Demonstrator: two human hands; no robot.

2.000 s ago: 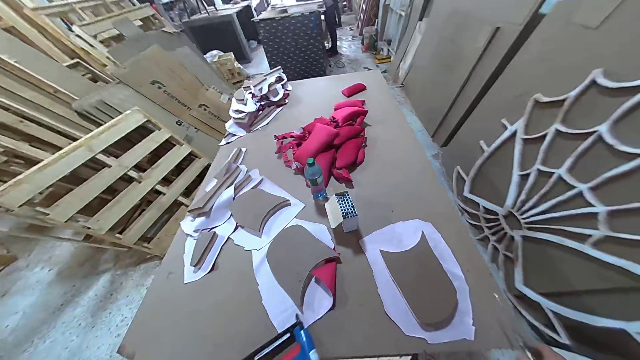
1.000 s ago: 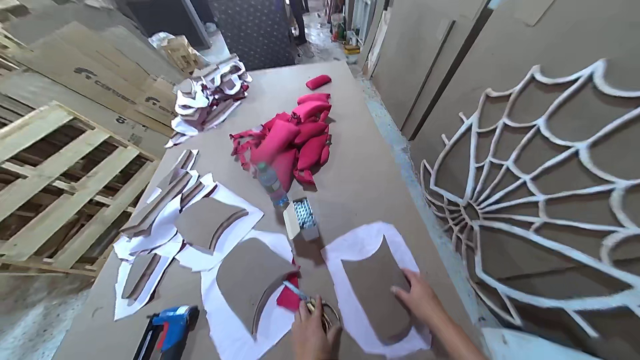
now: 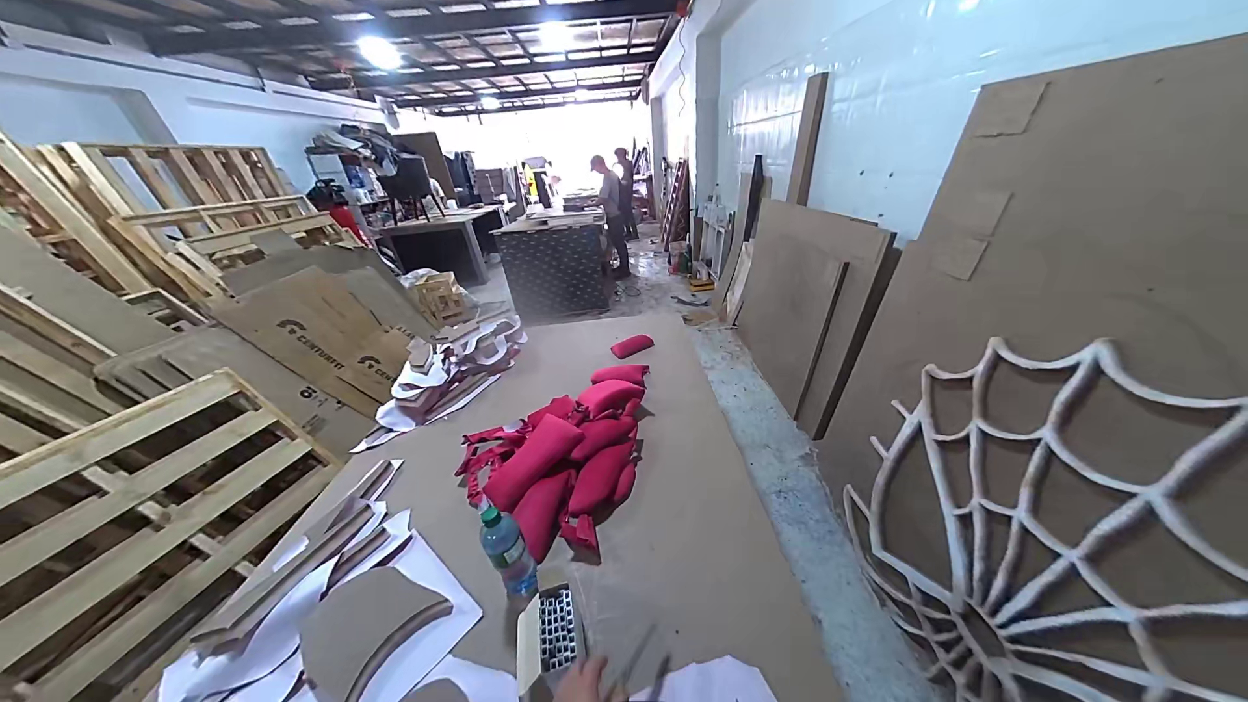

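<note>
At the bottom edge, what looks like my left hand (image 3: pixel 583 681) is beside an open carton of small metal strips, likely staples (image 3: pixel 559 629). Its lower part is cut off, and its grip cannot be made out. Blurred dark thin blades or rods (image 3: pixel 648 663) show just to its right, over white sheet material (image 3: pixel 717 680). My right hand is out of view. A plastic bottle with a green cap (image 3: pixel 508 554) stands behind the carton. Beyond it lies a heap of red fabric-covered pads (image 3: pixel 575 463). Curved brown board pieces (image 3: pixel 366 624) rest on white sheets at the left.
More white-edged pieces (image 3: pixel 453 370) are piled at the table's far left. Wooden pallets (image 3: pixel 166 526) lean along the left side. A web-shaped frame (image 3: pixel 1072 546) and large boards (image 3: pixel 809 302) stand at the right. Two people (image 3: pixel 612 210) stand by a far table.
The view has tilted up strongly. One second ago both hands were over the near pieces; now one shows beside the carton. The blue tool seen earlier at the near left is out of view.
</note>
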